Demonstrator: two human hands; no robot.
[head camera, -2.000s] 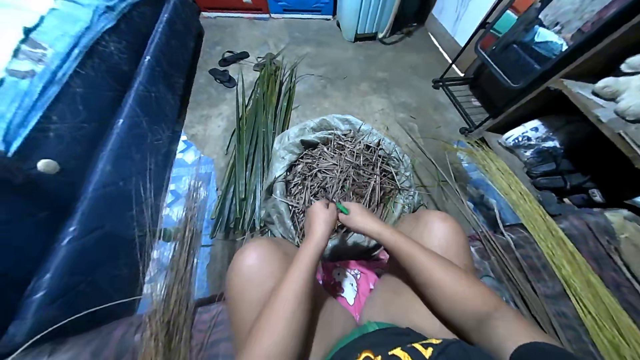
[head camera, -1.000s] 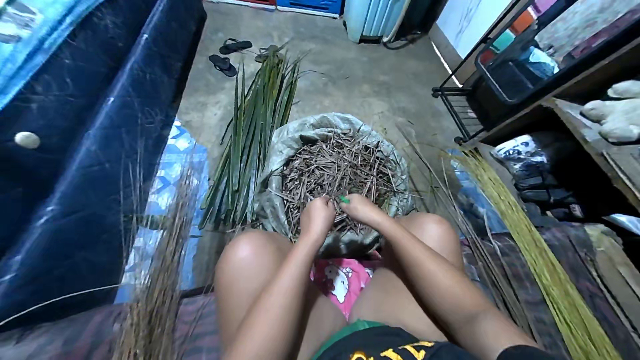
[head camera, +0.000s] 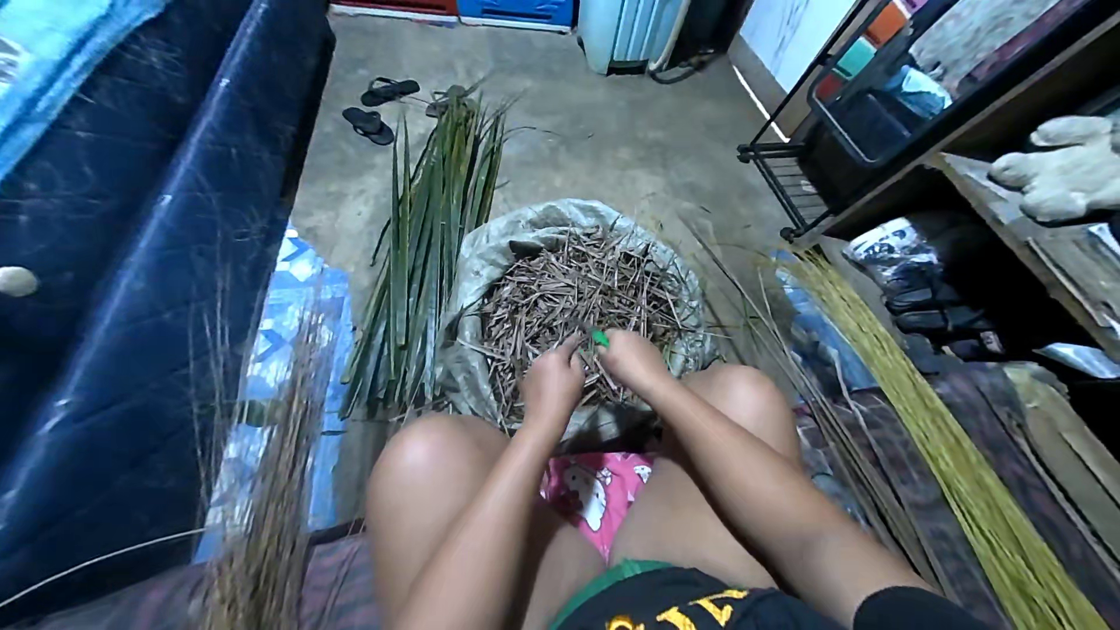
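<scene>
A woven plastic sack (head camera: 573, 214) with its rim rolled down stands in front of me, holding a heap of short dry brown leaf pieces (head camera: 577, 284). Over the heap, my left hand (head camera: 554, 376) pinches a small thin piece too blurred to name. Close on its right, my right hand (head camera: 632, 357) is closed on a green-handled tool (head camera: 599, 338), perhaps a small knife; most of it is hidden. Long green palm leaflets (head camera: 429, 236) lie left of the sack. Thin brown midribs (head camera: 271, 472) stand at my left, and yellow-green ribs (head camera: 927, 420) lie at my right.
A dark blue covered mattress (head camera: 114, 219) borders the left side. Black slippers (head camera: 368, 125) lie on the concrete floor beyond the leaflets. On the right are a black metal rack (head camera: 796, 192) and a wooden shelf (head camera: 1050, 254) with a stuffed toy (head camera: 1059, 166) on it.
My hands stay together over the sack; between them a small gap shows now, with the green handle pointing to the upper left. The view has shifted slightly.
</scene>
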